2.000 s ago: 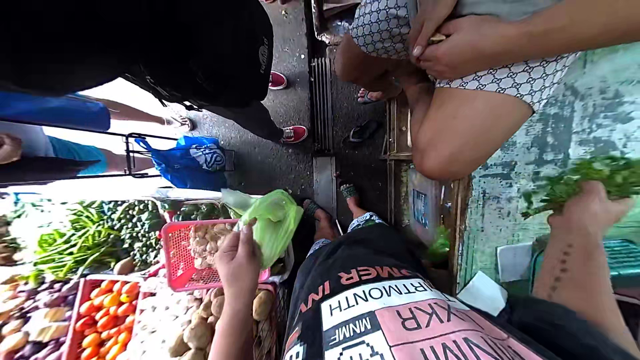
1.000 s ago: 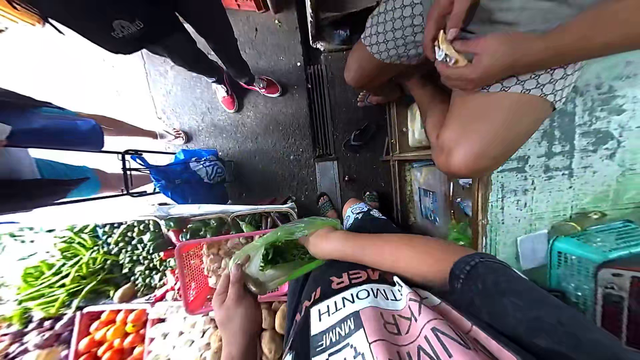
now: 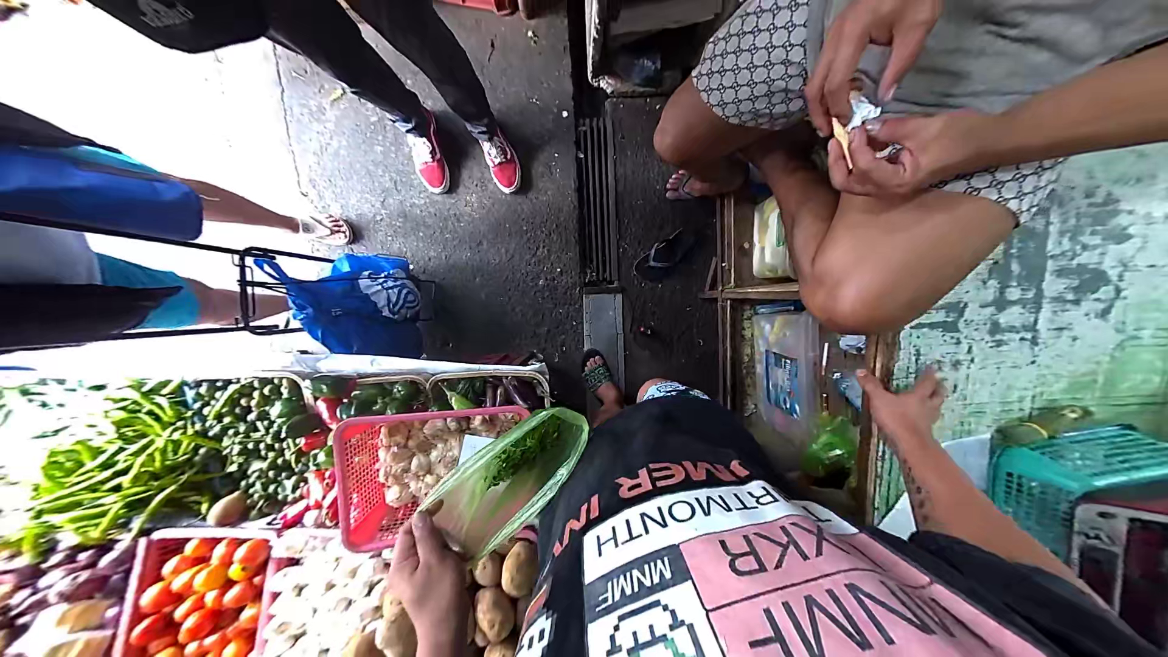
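My left hand (image 3: 427,568) grips the edge of a thin green plastic bag (image 3: 511,484), whose mouth gapes toward my shirt. Leafy green herbs (image 3: 527,453) lie inside it. The bag overlaps a pink plastic basket (image 3: 351,484) of garlic bulbs (image 3: 411,456), and potatoes (image 3: 495,611) are just below it. My right hand (image 3: 903,401) is out at the right with its fingers apart and nothing in it, near a wooden frame and the green-painted wall.
Tomatoes (image 3: 196,593), green chillies (image 3: 137,447) and eggplants (image 3: 55,584) fill the stall at left. A seated person's hands (image 3: 876,137) hold a small foil-wrapped item at upper right. A teal plastic basket (image 3: 1049,474) is at right; a blue bag (image 3: 351,306) hangs by a cart.
Two seconds ago my right hand held the leafy greens; one second ago it was in the bag. Now it has drawn out to the right, empty, and the greens stay in the bag.
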